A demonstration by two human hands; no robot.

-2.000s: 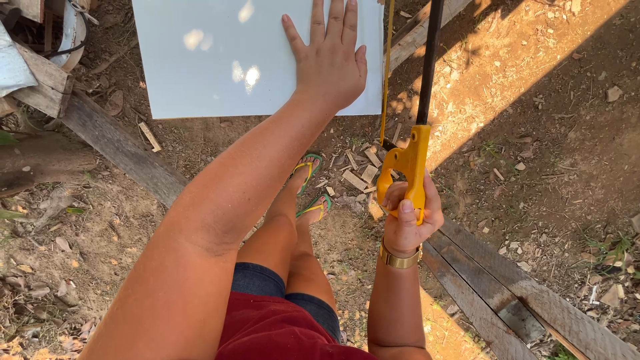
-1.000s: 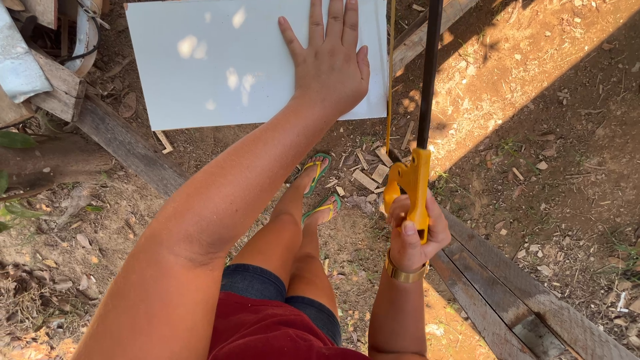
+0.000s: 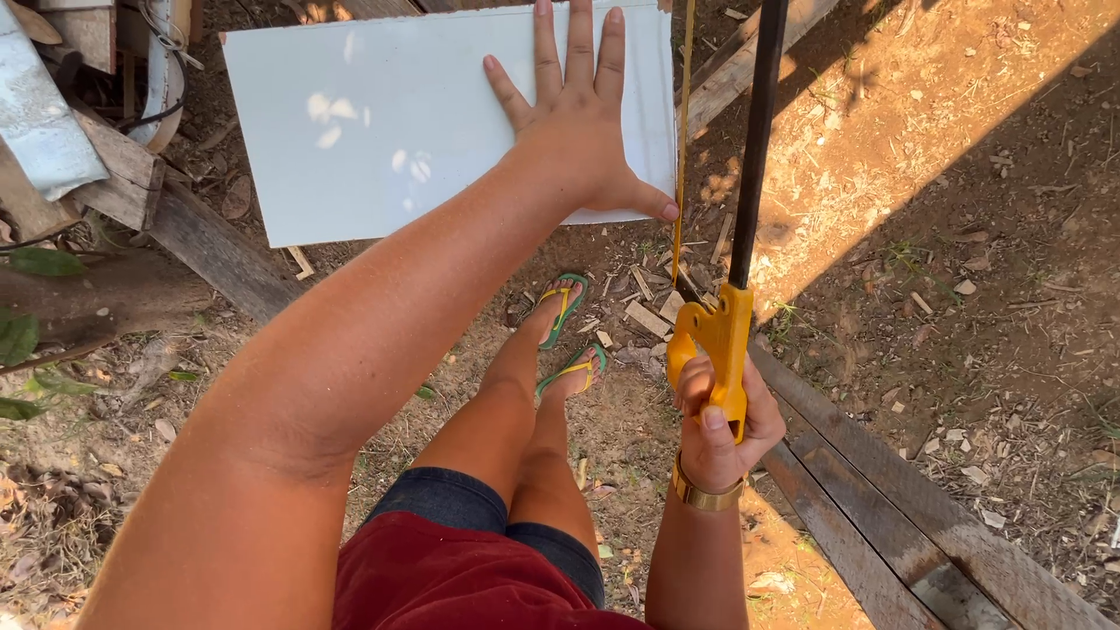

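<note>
My left hand [image 3: 582, 131] lies palm down with fingers spread on a white flat panel [image 3: 350, 166], near its right edge; the thumb reaches over that edge, close to the blade. In my right hand [image 3: 726, 429] is the yellow handle of a hacksaw [image 3: 731, 350], with its dark frame bar running up out of view. The hacksaw's thin yellow blade [image 3: 684, 131] stands along the panel's right edge; whether it touches the panel cannot be told. The far ends of the blade and frame are out of view.
Wooden beams [image 3: 910, 516] lie at the lower right, and another wooden beam [image 3: 219, 245] runs at the left. Wood scraps [image 3: 647, 317] litter the dirt near my sandalled feet [image 3: 569, 367]. A grey sheet [image 3: 44, 114] and a cable [image 3: 175, 87] are at the upper left.
My left thumb has swung out over the panel's right edge. The saw handle, in my right hand, has moved down and then back up.
</note>
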